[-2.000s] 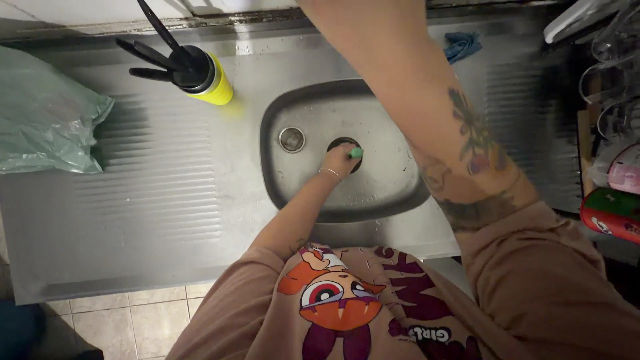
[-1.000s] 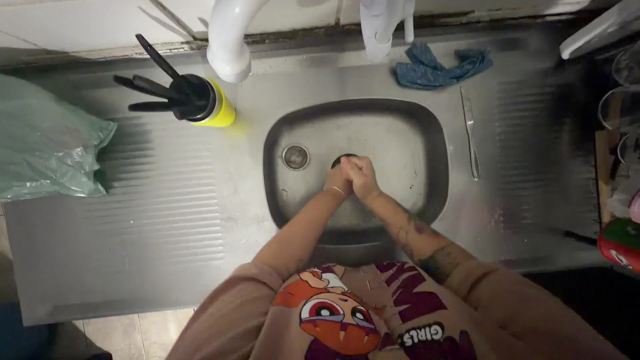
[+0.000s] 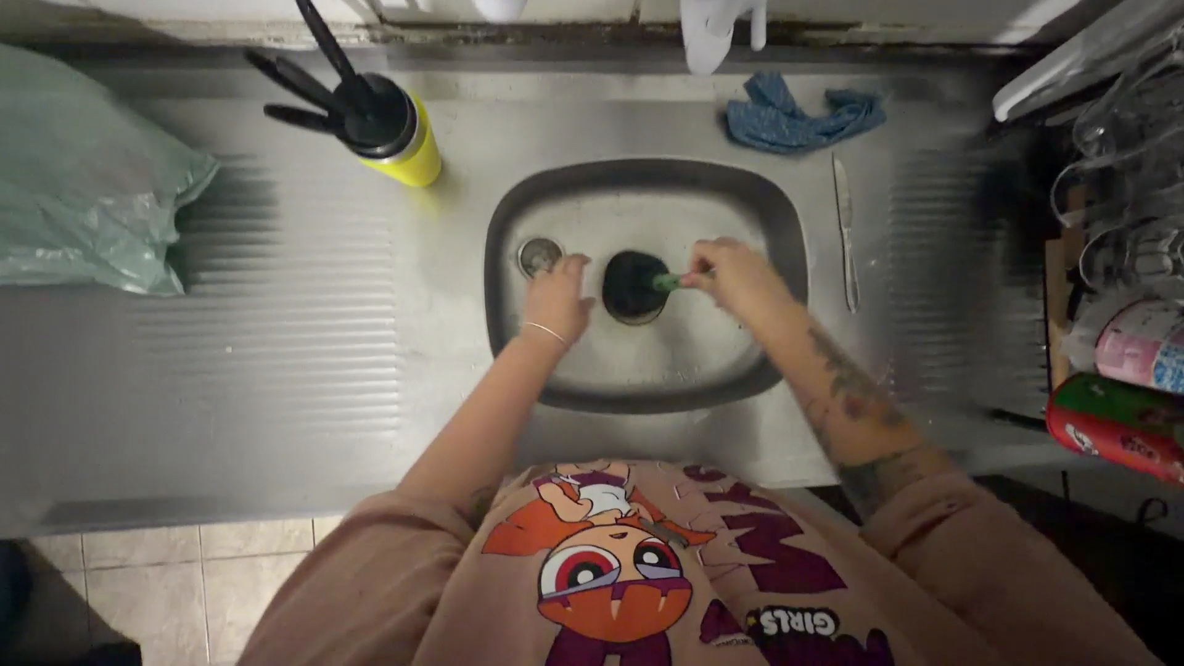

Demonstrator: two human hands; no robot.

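Inside the stainless steel sink basin (image 3: 703, 370), a dark round cup or bowl (image 3: 633, 285) sits near the middle. My right hand (image 3: 735, 277) grips a green handle-like item (image 3: 668, 281) whose end reaches over the dark vessel's right side; what it belongs to is not clear. My left hand (image 3: 560, 301), fingers apart and empty, hovers left of the vessel beside the sink drain (image 3: 540, 256). A table knife (image 3: 845, 231) lies right of the basin, and a crumpled blue cloth (image 3: 803, 116) rests behind it.
At back left stands a yellow container (image 3: 413, 157) with black-handled utensils. A green plastic bag (image 3: 83, 185) covers the far left. Clear glasses (image 3: 1133, 250) and a red and green can (image 3: 1119, 425) are at the right edge. A white faucet (image 3: 710, 37) overhangs the back.
My hands were together over the dark vessel one second ago; now they are apart, left hand to the left, right hand to the right with the green item.
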